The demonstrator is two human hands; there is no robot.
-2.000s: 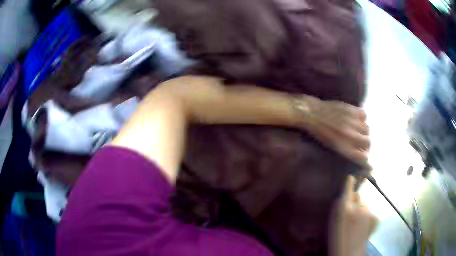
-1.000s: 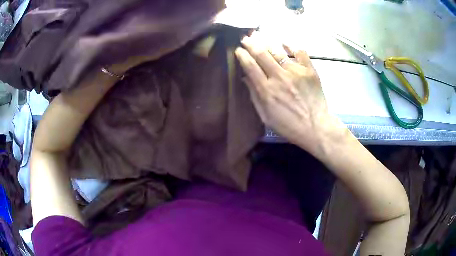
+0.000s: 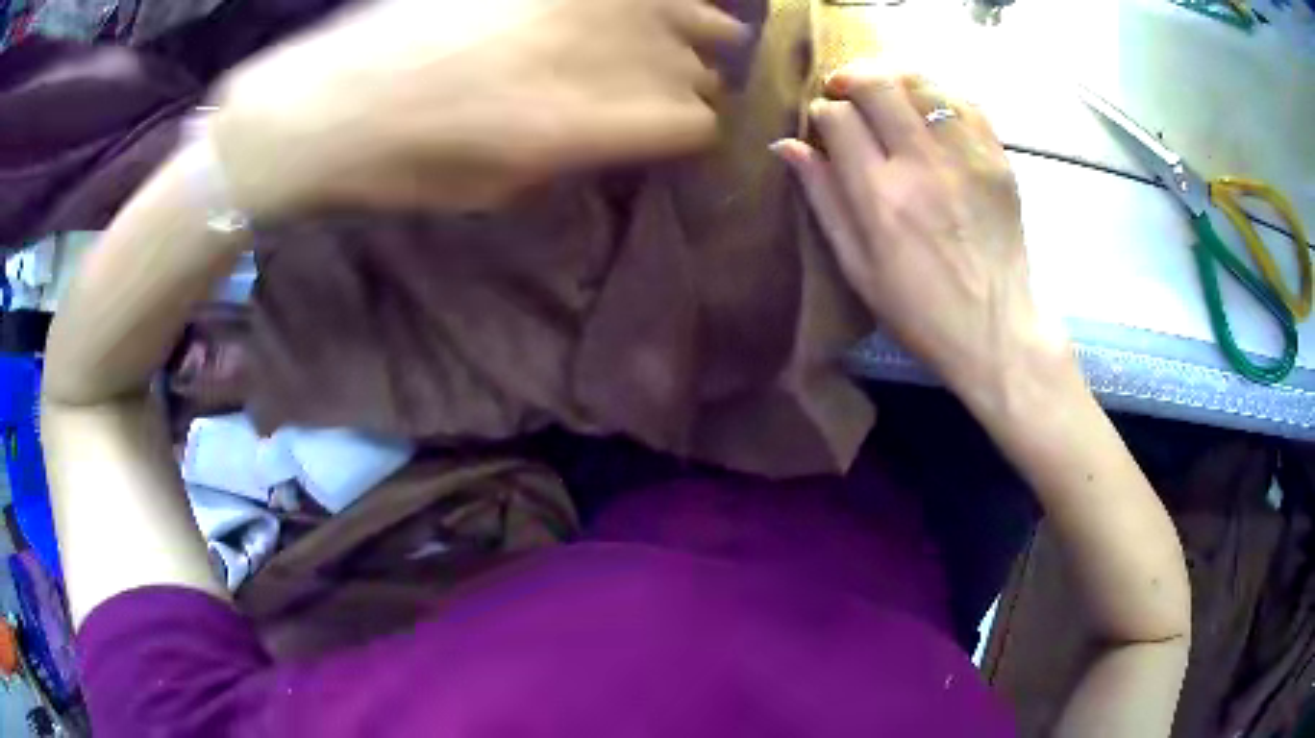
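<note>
The brown garment panel [image 3: 678, 310] lies in folds on the white table and hangs over its front edge. My left hand [image 3: 490, 101] is blurred, above the panel at the upper left, with its fingertips near the cloth's yellow-lit edge [image 3: 786, 72]; whether it grips cloth is unclear. My right hand [image 3: 923, 202] lies on the right side of the panel, its thumb and fingertips pinching the cloth edge beside the lamp glow. The needle area is not clearly visible.
Scissors [image 3: 1204, 195] with yellow and green loops lie right of my right hand. The ruler-marked table edge [image 3: 1183, 387] runs below them. Green-handled snips [image 3: 1223, 12] lie at the top right. Brown and white cloth [image 3: 310, 469] is heaped at lower left. Brown pieces [image 3: 1226, 577] hang at lower right.
My left hand has come out from under the brown folds and is now above the cloth. The folds over that arm have slid left. My right hand and the scissors appear farther right in view.
</note>
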